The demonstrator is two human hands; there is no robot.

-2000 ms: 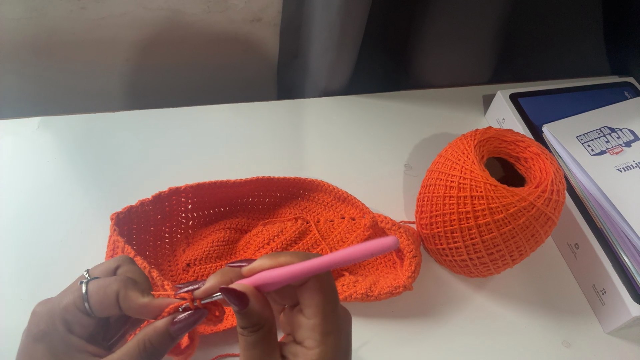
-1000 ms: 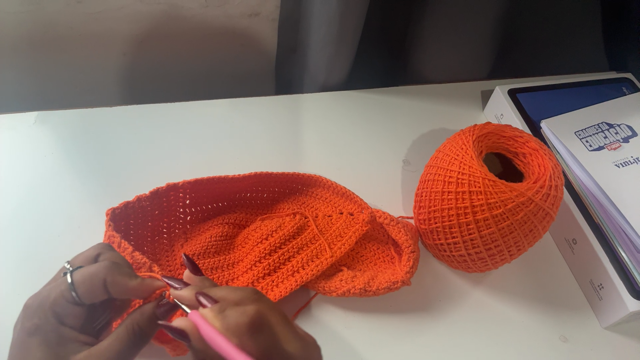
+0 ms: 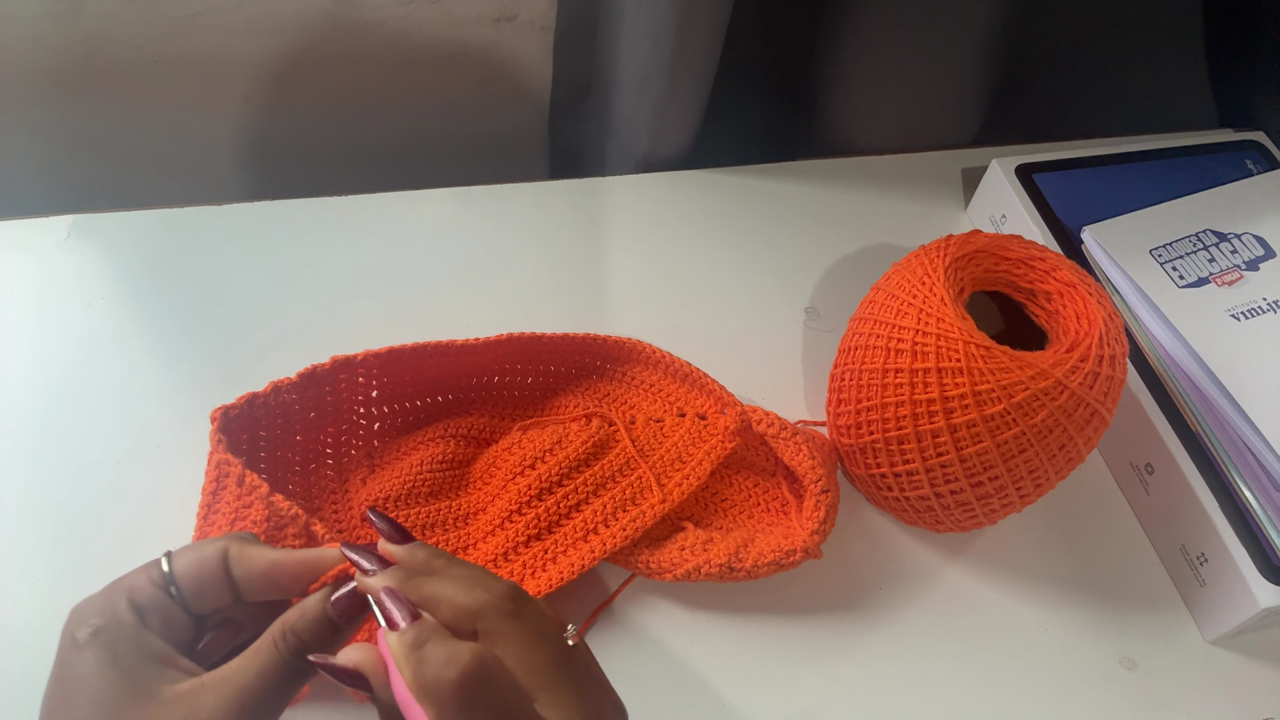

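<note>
Orange crocheted fabric (image 3: 540,480) lies folded on the white table, its near left edge pinched between the thumb and fingers of my left hand (image 3: 190,630). My right hand (image 3: 480,630) meets it there, holding a crochet hook (image 3: 398,680) with a pink handle and a metal shaft. The hook's tip is hidden among my fingers and the stitches. A large ball of orange yarn (image 3: 970,420) with a hollow centre sits to the right of the fabric, a short strand showing between them. Another strand (image 3: 608,602) runs from under the fabric toward my right hand.
At the right edge of the white table (image 3: 250,280) lies a white box (image 3: 1180,560) with a tablet pictured on top. A printed booklet (image 3: 1200,310) with other papers beneath it rests on the box, just behind the yarn ball. A dark curtain (image 3: 850,80) hangs beyond the table.
My right hand has moved left and closer to my left hand. The pink handle, earlier slanting up to the right across the fabric, now points down toward the near edge, mostly covered by my hand.
</note>
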